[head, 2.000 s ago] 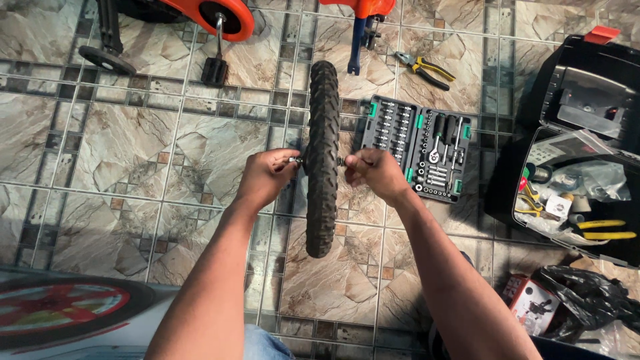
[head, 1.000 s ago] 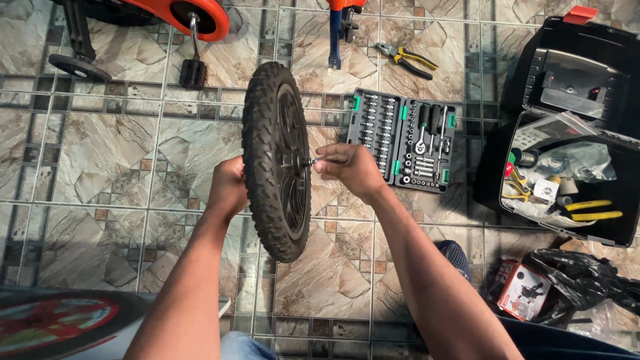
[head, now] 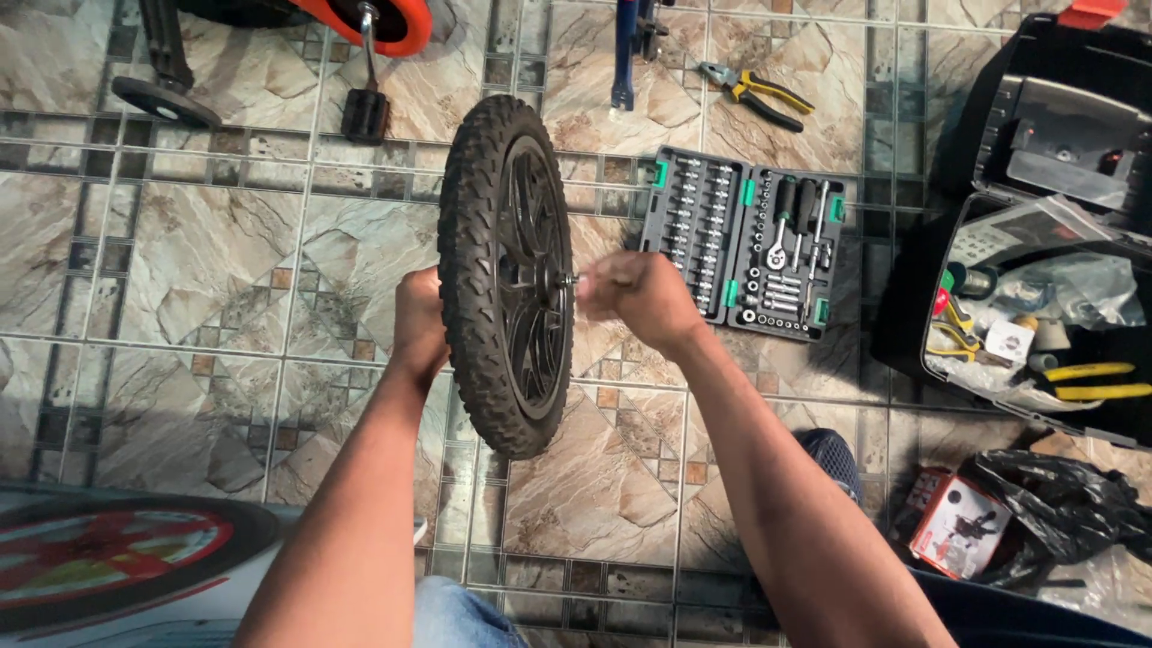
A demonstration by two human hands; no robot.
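Note:
A small black bicycle wheel [head: 504,279] with a knobby tyre and spoked plastic rim is held upright above the tiled floor, its right face partly turned to view. My left hand [head: 421,317] is at the wheel's left side; the tyre hides its fingers, so its grip on the hub side cannot be seen. At the right end of the metal axle [head: 569,280] is my right hand [head: 634,292], its fingers blurred and bent close to the axle tip. Whether they pinch the axle or a small part on it is unclear.
An open socket set [head: 742,243] lies beyond my right hand, with combination pliers [head: 758,94] above it. An open black toolbox [head: 940,360] stands right, above a black plastic bag [head: 1062,504] and small box [head: 961,524]. A bicycle pedal [head: 365,115] and training wheel [head: 166,102] are upper left.
The wheel has turned from nearly edge-on to show its right face. My left hand, seen at the axle two seconds ago, is now largely behind the tyre. My right hand stays near the axle end.

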